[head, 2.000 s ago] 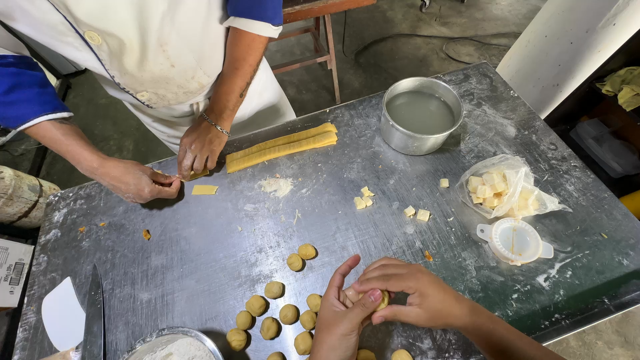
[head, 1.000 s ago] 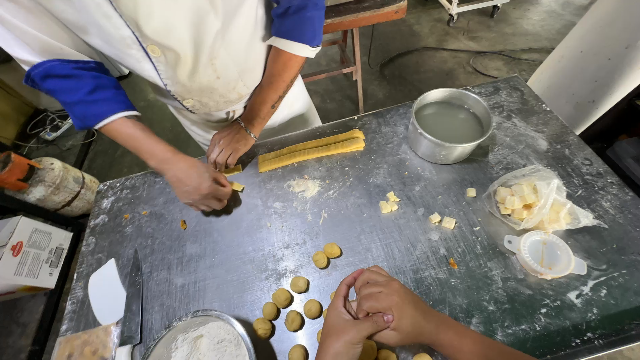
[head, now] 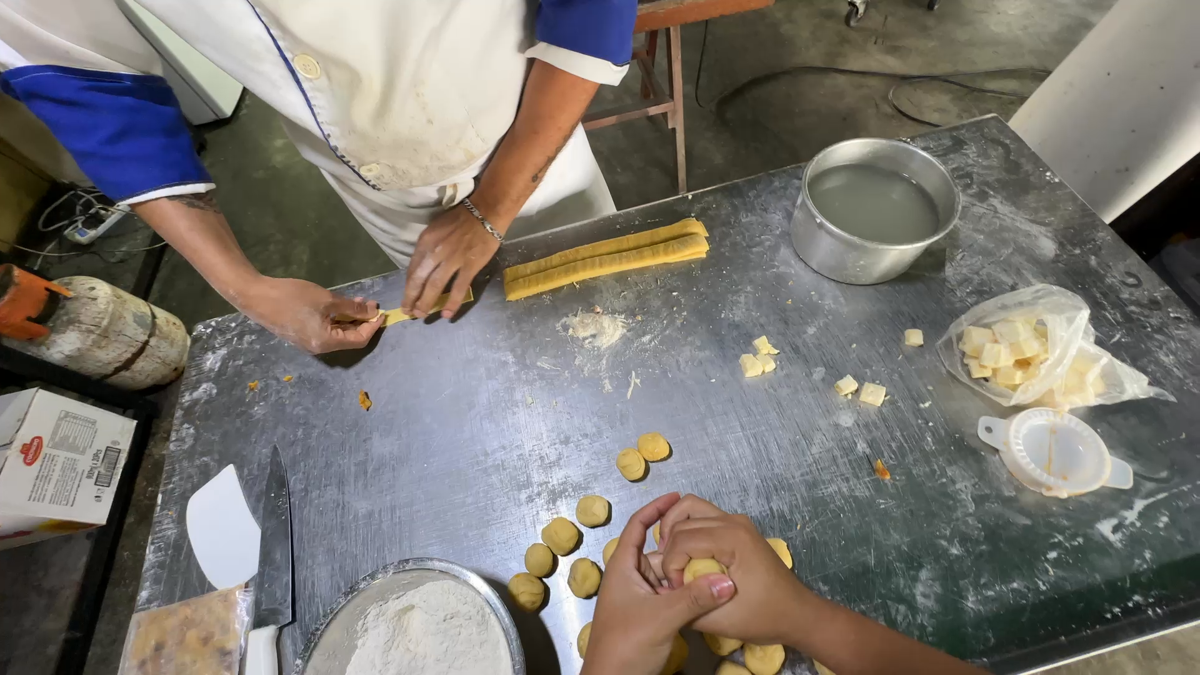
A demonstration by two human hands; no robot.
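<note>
My left hand (head: 647, 600) and my right hand (head: 736, 562) are pressed together near the bottom centre, around a yellow dough ball (head: 703, 569) that shows between them. Both hold it. Several round dough balls (head: 561, 535) lie on the metal table to the left of and beneath my hands. Two more balls (head: 653, 446) sit just above them. Farther up are white cubes (head: 752, 365) and a plastic bag of such cubes (head: 1008, 352). Across the table a co-worker's hands (head: 398, 300) hold a small flat dough strip (head: 403, 316), beside long folded dough strips (head: 609, 260).
A metal bowl of flour (head: 422, 628), a knife (head: 275, 544) and a white scraper (head: 223, 527) are at lower left. A metal pan of cloudy liquid (head: 872, 211) stands near the far edge. A plastic dumpling mould (head: 1055, 453) lies at right. The table's edge (head: 750, 178) runs behind the pan.
My hands have closed more tightly around the dough ball, which was visible between spread fingers two seconds ago. The co-worker's hands have shifted on the small strip. The view has swung left.
</note>
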